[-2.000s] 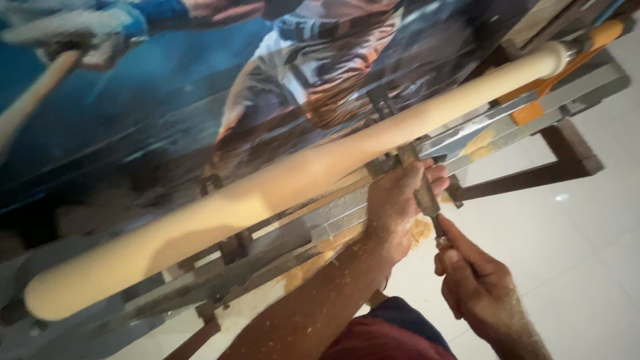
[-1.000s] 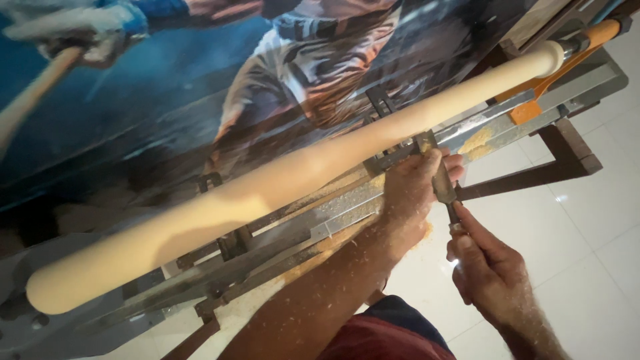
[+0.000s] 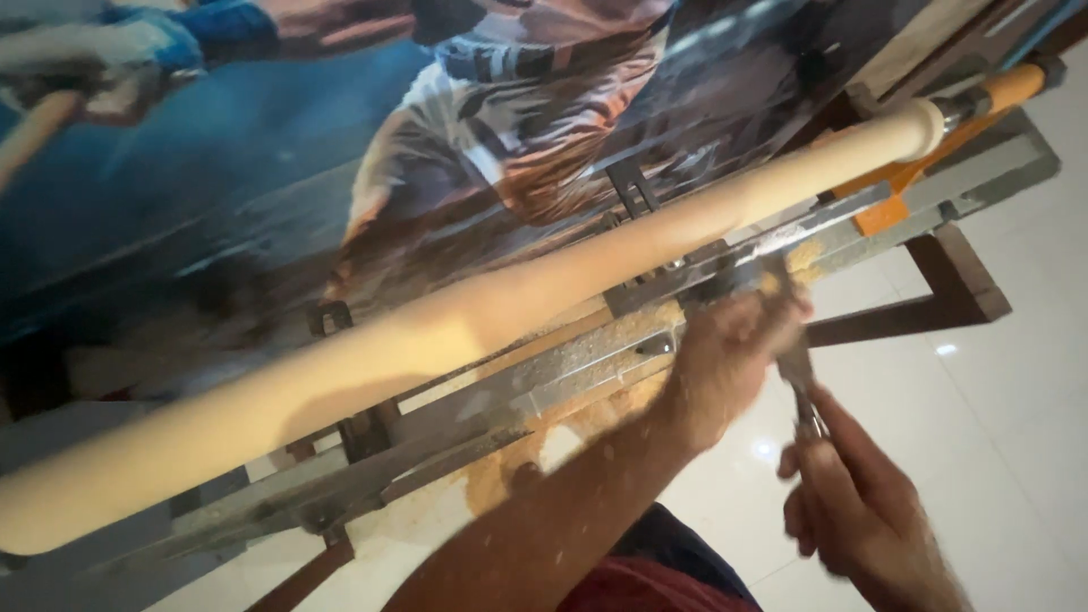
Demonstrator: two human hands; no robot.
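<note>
A smooth, bat-shaped wooden workpiece (image 3: 527,293) lies diagonally between the ends of a wood lathe, thick at lower left and thin at upper right, where a knob flares. Below its thin part runs the metal tool rest (image 3: 816,221). My left hand (image 3: 731,348) is closed around the blade of a turning tool (image 3: 795,357) just below the rest; the blade tip is blurred, and contact with the wood cannot be told. My right hand (image 3: 850,493) grips the same tool lower down, by its handle end. Wood dust speckles my left forearm.
The steel lathe bed (image 3: 510,408) carries wood dust and shavings (image 3: 629,395). Orange lathe parts (image 3: 884,212) stand near the upper right end. A brown metal stand leg (image 3: 960,289) juts over the tiled floor (image 3: 918,433). Behind the lathe is a large picture of a ballplayer (image 3: 510,110).
Both hands and the turning tool have moved right along the workpiece, toward its knob end. The metal tool rest now shows more plainly to the left of my left hand.
</note>
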